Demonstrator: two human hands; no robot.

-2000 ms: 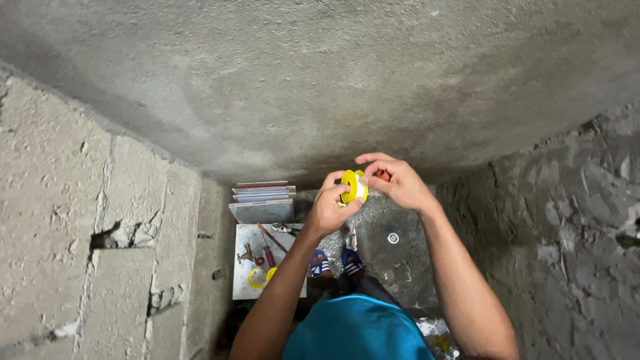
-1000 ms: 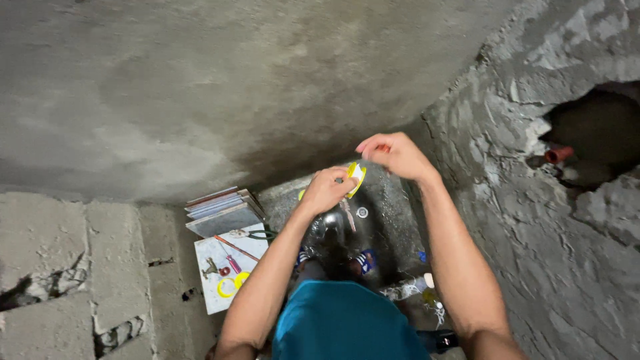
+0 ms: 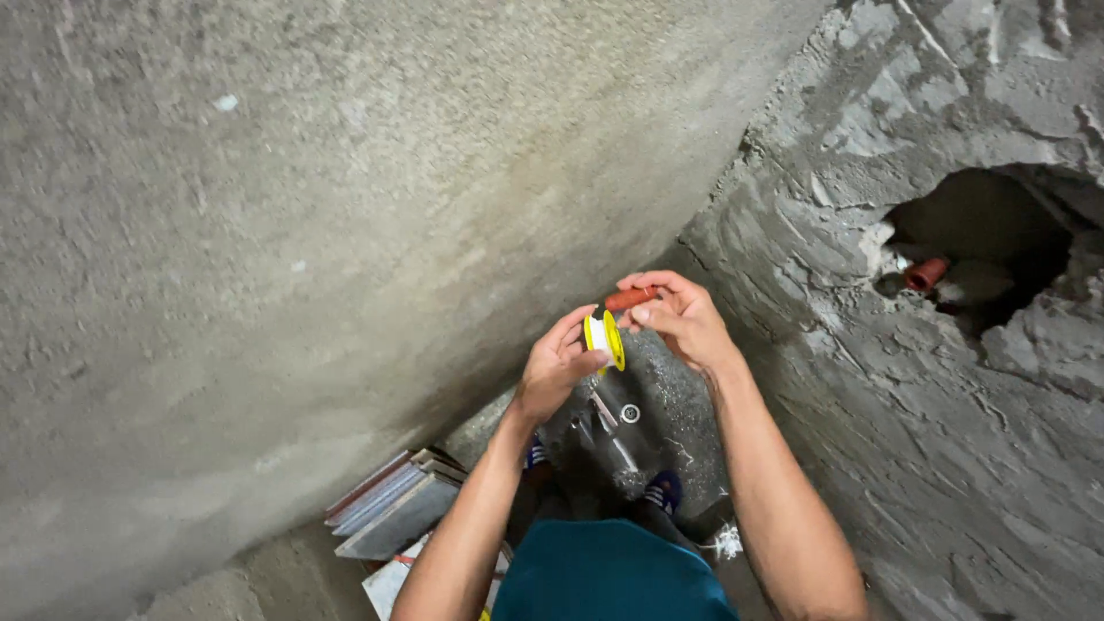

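Observation:
My left hand (image 3: 561, 362) holds a yellow spool of white thread-seal tape (image 3: 601, 338) by its rims, between thumb and fingers. Just right of it, my right hand (image 3: 681, 323) grips a small reddish-orange plug or fitting (image 3: 631, 298) with its fingertips. The fitting's left end is close to the spool's top; whether tape runs between them cannot be told.
A rough grey wall (image 3: 345, 216) rises in front. In the right wall, a broken hole shows a red pipe end (image 3: 925, 274). Stacked tiles (image 3: 405, 509) lean at lower left beside a white board (image 3: 388, 588). A round drain (image 3: 630, 414) lies in the floor.
My hands have come closer together than one second ago, and the reddish-orange fitting now shows plainly in my right fingers. The view has shifted to the right since two seconds ago.

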